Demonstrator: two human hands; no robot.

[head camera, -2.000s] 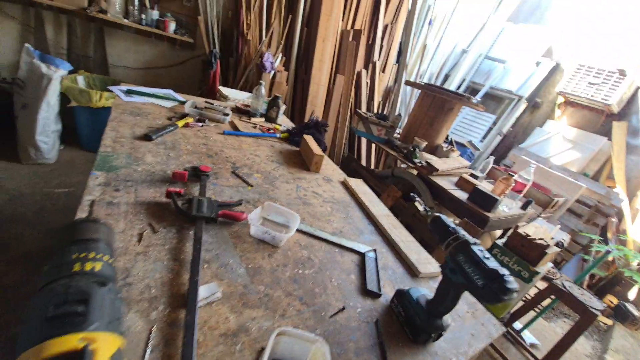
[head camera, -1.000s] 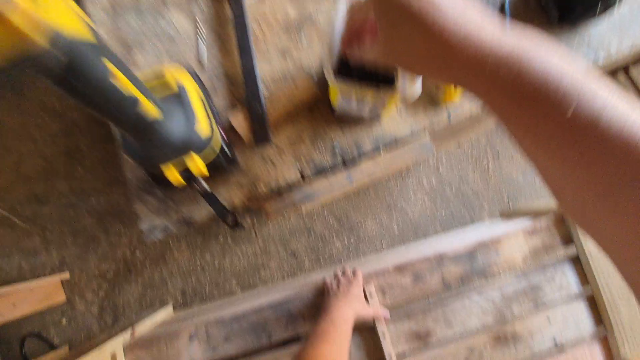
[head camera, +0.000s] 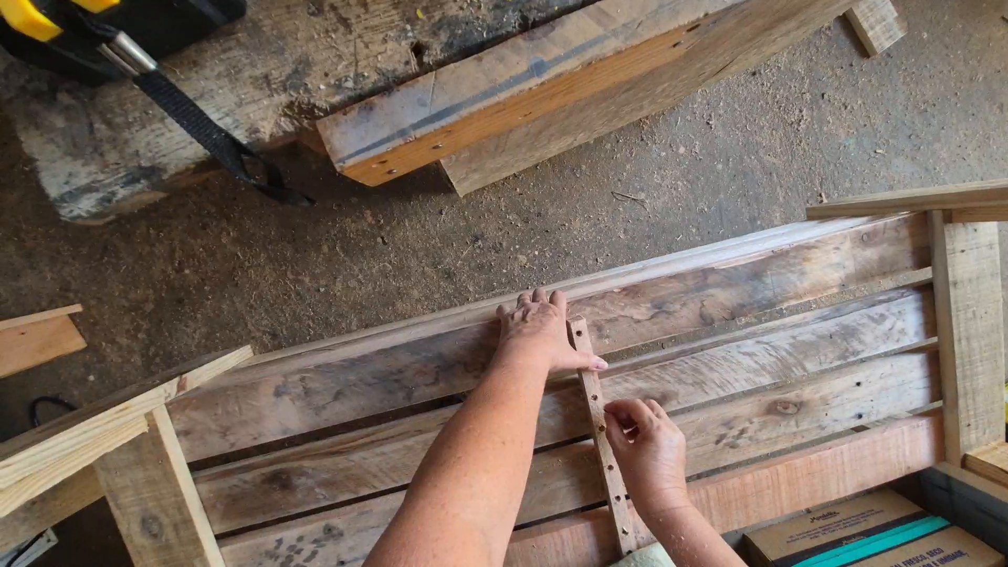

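Observation:
A narrow wooden strip (head camera: 609,472) with a row of dark holes lies crosswise over the slats (head camera: 724,307) of a long wooden frame. My left hand (head camera: 539,335) rests at its upper end, fingers over the outer slat's edge and thumb across the strip. Beside the strip's middle holes is my right hand (head camera: 650,445), its thumb and fingers curled together. Whether something small is between those fingertips cannot be seen.
Past a sawdust-strewn floor (head camera: 378,260) stands a worn wooden worktop (head camera: 307,71) with thick beams (head camera: 512,87) along its edge. A black strap (head camera: 197,118) hangs over it. Wooden uprights (head camera: 972,331) bound the frame; cardboard boxes (head camera: 858,528) lie at lower right.
My right hand has come down from a container on the worktop to the strip. My left hand stays at the slatted frame. The view has swung down from the bench.

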